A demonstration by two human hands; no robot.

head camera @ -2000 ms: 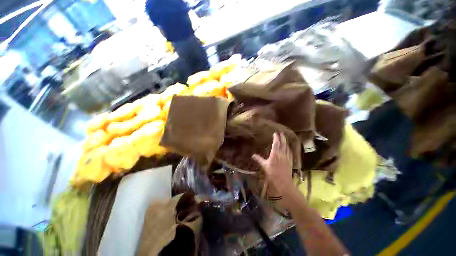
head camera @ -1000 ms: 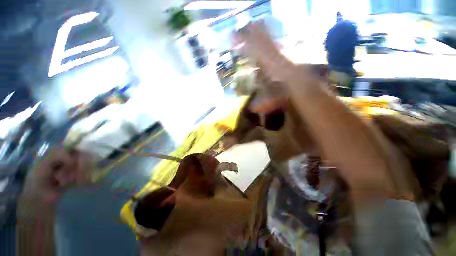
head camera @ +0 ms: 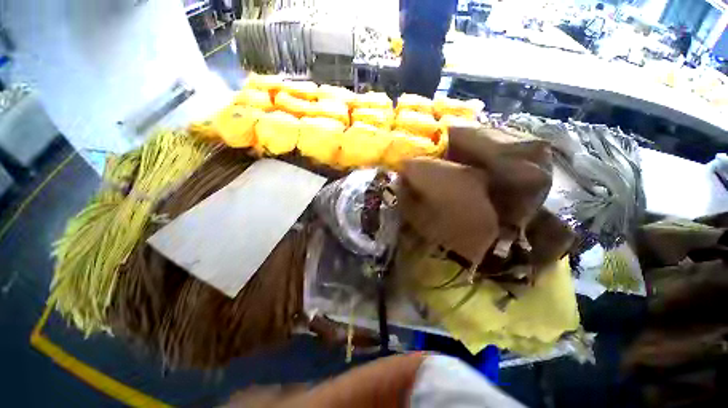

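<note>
A bare forearm [head camera: 351, 388] with a pale sleeve crosses the bottom edge, blurred; it enters from the right side, like my right arm. My right hand is cut off below the picture. My left hand is not in view. Brown tote bags [head camera: 455, 207] lie heaped on the right half of the worktable, partly over pale yellow sheets [head camera: 543, 311]. A pale grey card [head camera: 239, 219] lies tilted on a thick bundle of brown strap strips [head camera: 263, 319]. A clear plastic bag [head camera: 339, 211] with dark contents sits between card and bags.
Yellow strap strips [head camera: 104, 247] hang at the table's left. Orange-yellow bundles [head camera: 319, 131] line the back; grey strips [head camera: 599, 167] lie behind right. Brown bags [head camera: 678, 319] show at the right edge. A person [head camera: 423, 44] stands beyond the table. A dark upright bar [head camera: 383, 311] is at the front.
The view has swung over the table. The raised, blurred hands have left the picture, leaving one forearm low. The brown bags in the foreground are gone from view and the card is uncovered.
</note>
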